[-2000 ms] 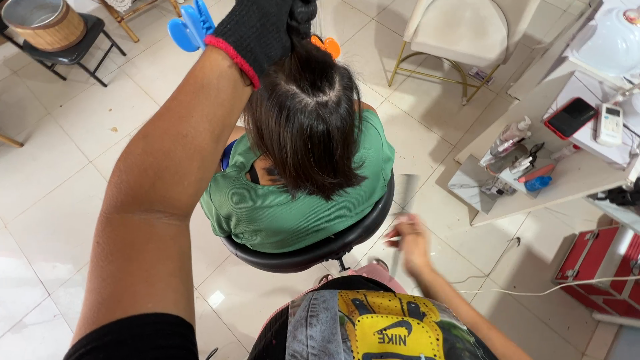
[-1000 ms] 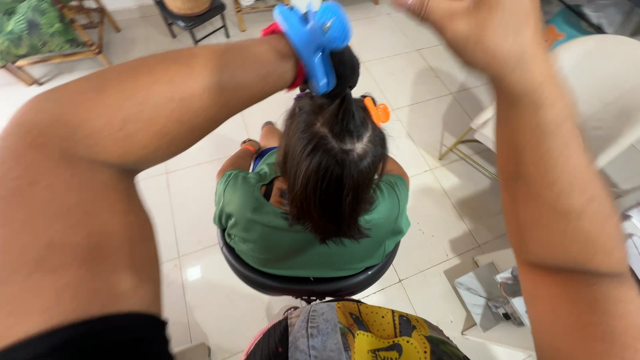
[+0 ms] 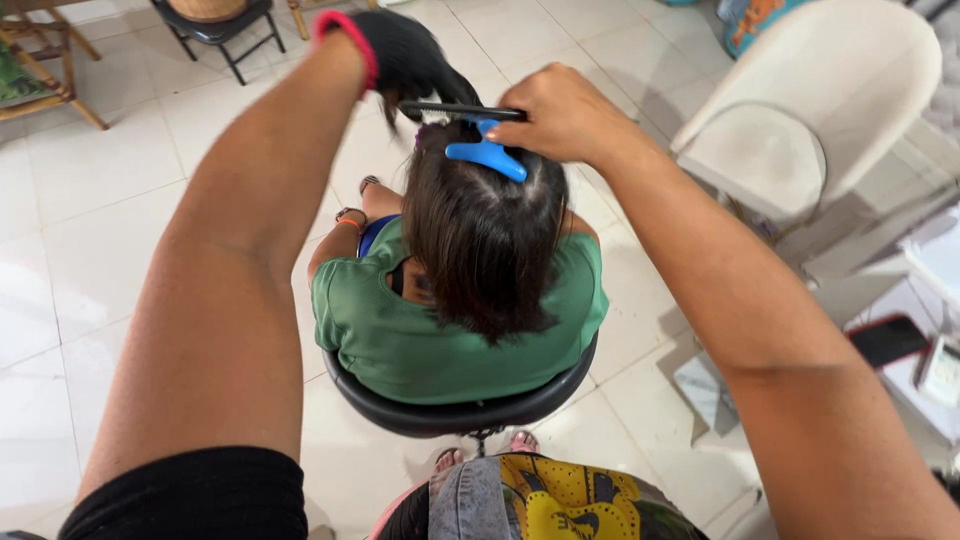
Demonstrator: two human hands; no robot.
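Observation:
A seated person in a green top (image 3: 450,345) faces away from me, dark straight hair (image 3: 495,247) hanging down the back of the head. My left hand (image 3: 409,56), in a black glove with a red cuff, is at the upper front of the head, closed on a lock of hair. My bare right hand (image 3: 566,112) holds a black comb (image 3: 465,111), which points left across the top of the head. Beneath the comb and right thumb, a blue claw clip (image 3: 487,156) lies against the hair. The teeth side of the comb is partly hidden.
The person sits on a black round-backed chair (image 3: 457,416). A cream chair (image 3: 810,97) stands at the right. Beside it, lower down, a shelf carries a phone (image 3: 889,341) and a white remote control (image 3: 941,371). A black stool (image 3: 217,30) and a bamboo chair (image 3: 56,82) are at the upper left.
The blue clip, earlier by my left hand, now lies on top of the head. My right hand has come in from the right to the head with the comb. The orange clip no longer shows.

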